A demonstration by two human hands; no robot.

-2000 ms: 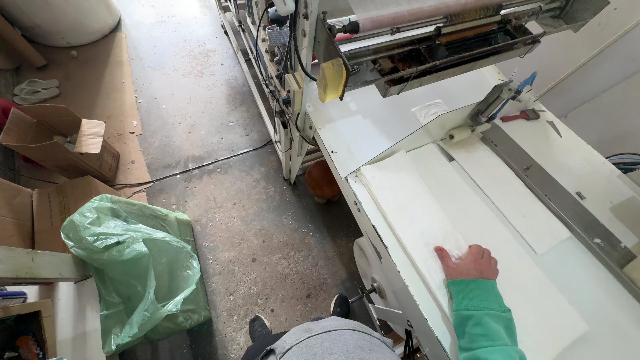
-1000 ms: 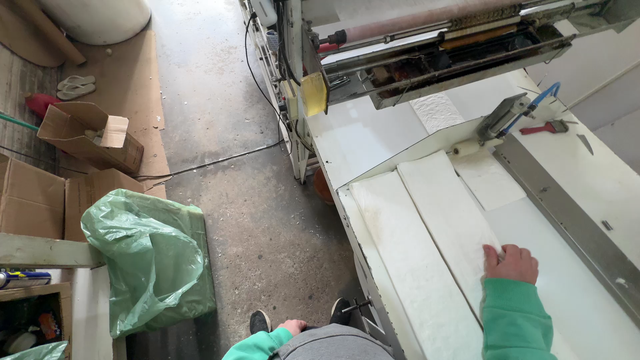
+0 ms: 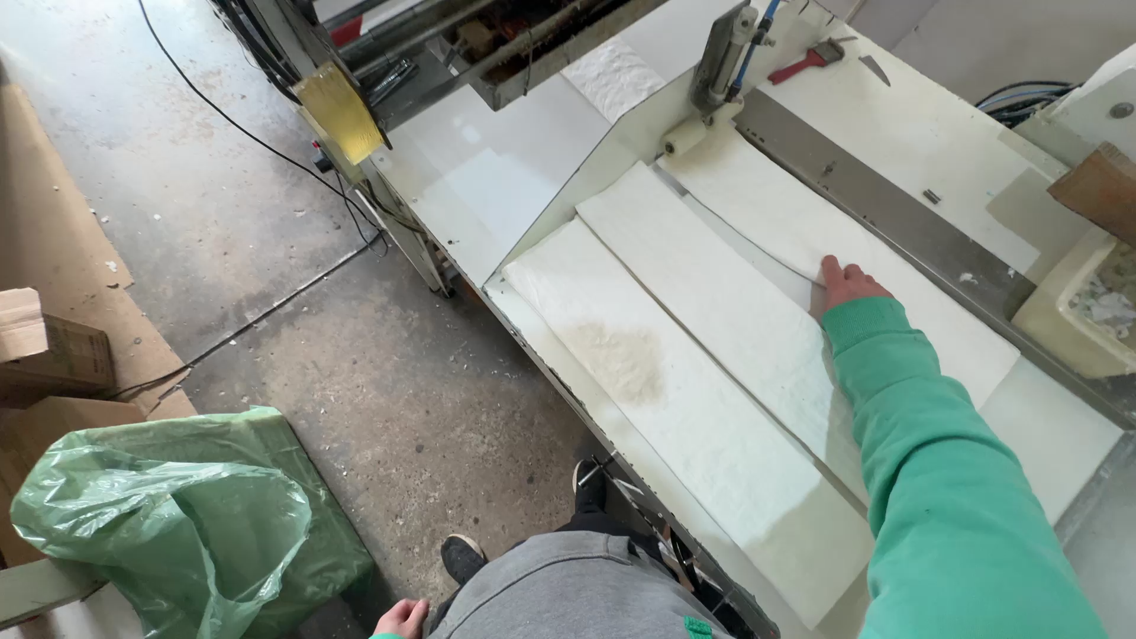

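Note:
Three long white sheet stacks lie side by side on the white machine table. My right hand [image 3: 850, 282] is at the near edge of the right-hand white stack [image 3: 887, 257], which bows slightly; its fingertips are on that edge and the thumb is hidden. Beside it lies the middle white stack [image 3: 710, 284], partly under my sleeve. The left-hand white stack [image 3: 710, 426], with a brownish patch, runs along the table's front side. My left hand [image 3: 405, 617] hangs low at the bottom edge, beside my grey clothing, with no object visible in it.
A metal bar [image 3: 887, 222] crosses the table, with a red-handled brush [image 3: 808, 64] and a blade-like piece [image 3: 874, 69] behind it. A white roller [image 3: 685, 138] sits by the upright guard. A plastic tub [image 3: 1078, 311] stands right. On the floor are a green plastic bag [image 3: 222, 506] and cardboard boxes.
A third stack now lies against the metal bar, with my right hand at its edge. The middle stack, earlier under my right hand, is no longer held. The view has moved closer to the table.

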